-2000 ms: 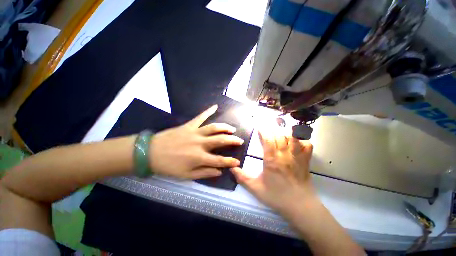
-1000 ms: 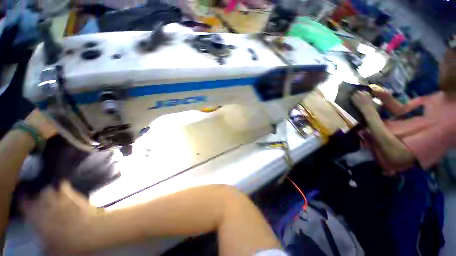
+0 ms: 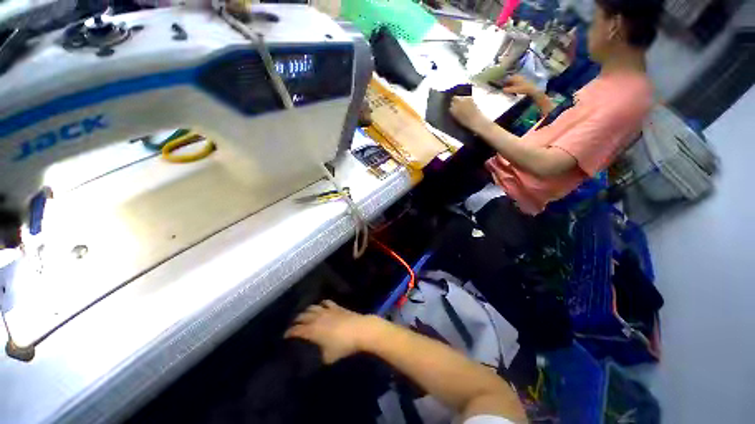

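My right hand [image 3: 333, 328] is below the front edge of the machine table, at the lower middle of the view. Its fingers are on dark cloth [image 3: 273, 377] that hangs in shadow there; whether they grip it is hard to tell. My left hand is not in view. The white sewing machine [image 3: 174, 108] with "JACK" lettering stands at the left. Its needle area is cut off by the left edge, and the bed [image 3: 149, 219] shows without cloth on it.
Thread snips [image 3: 323, 196] lie on the table near a hanging cord. Yellow-handled scissors [image 3: 189, 148] lie behind the bed. A grey bag [image 3: 455, 310] is below the table. At the upper right, a person in a pink top [image 3: 579, 132] handles dark cloth at another table. Blue crates [image 3: 592, 273] stand behind.
The view has swung right. My left hand has left the picture. My right hand has moved from the dark cloth near the needle to dark cloth below the table edge.
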